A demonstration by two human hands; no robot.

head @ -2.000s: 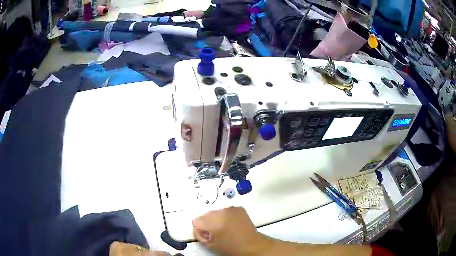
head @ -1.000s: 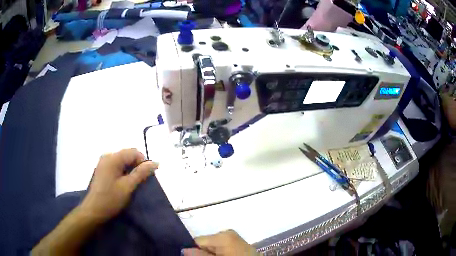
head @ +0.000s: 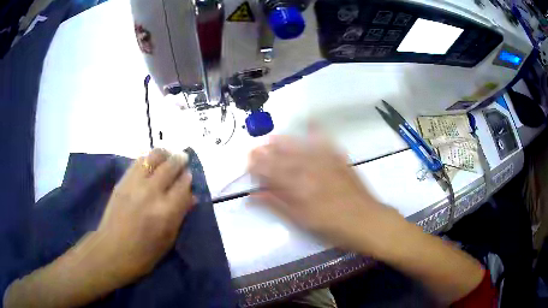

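A dark navy garment panel (head: 207,252) lies over the table's front left, its upper edge just below the needle plate. My left hand (head: 147,204) grips the panel's upper corner, with fingertips pinched on the cloth. My right hand (head: 306,174) is blurred, right of the panel and below the blue knob; a thin pale sliver shows at its fingertips, but I cannot tell whether it is held. The presser foot and needle (head: 207,108) stand above and between the hands, with no cloth under them.
The white machine head (head: 174,42) fills the top. Blue-handled snips (head: 414,141) and cream paper tickets (head: 450,138) lie at the right. A ruler strip (head: 300,281) runs along the front edge. More dark cloth (head: 18,120) covers the far left.
The view has moved closer to the needle area. My right hand has left the panel's lower edge and moved up and right. My left hand still holds the panel's upper corner.
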